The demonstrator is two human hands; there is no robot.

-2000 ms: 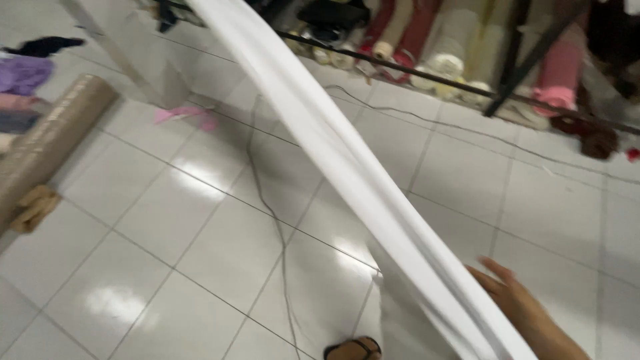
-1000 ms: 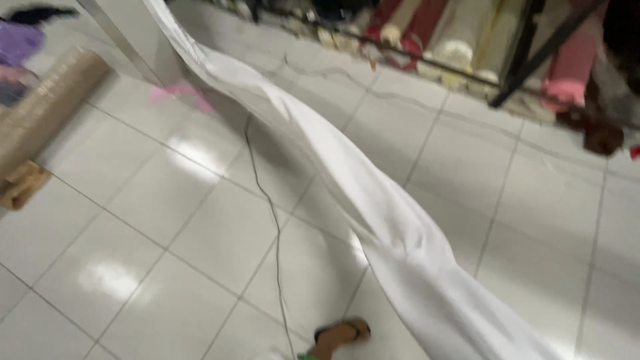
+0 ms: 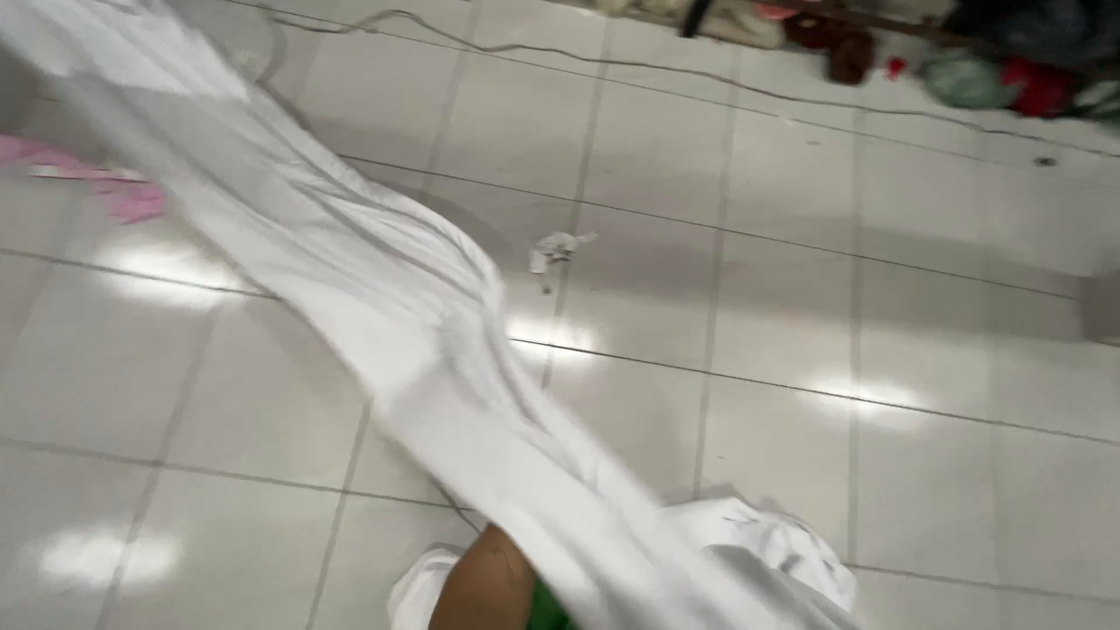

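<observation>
A long length of white fabric [image 3: 420, 332] stretches diagonally from the upper left to the bottom edge, folded lengthwise and blurred in places. More white cloth [image 3: 770, 542] lies bunched at the lower right of it, and a small white piece shows at the bottom beside a bare limb [image 3: 490, 582], which may be a leg or an arm. A bit of green clothing [image 3: 547, 608] shows by that limb, partly under the fabric. Neither of my hands can be seen.
Glossy floor tiles [image 3: 787, 332] lie below. A thin cable [image 3: 647, 66] crosses them at the top. Pink scraps [image 3: 131, 197] lie at the left, a crumpled white scrap [image 3: 556, 249] near the middle. Cloth bundles [image 3: 971, 79] sit under a rack at the upper right.
The view has swung to the right. A hand near the white fabric two seconds ago is out of sight. The fabric spreads wider and shows more folds. The sandaled foot is no longer visible.
</observation>
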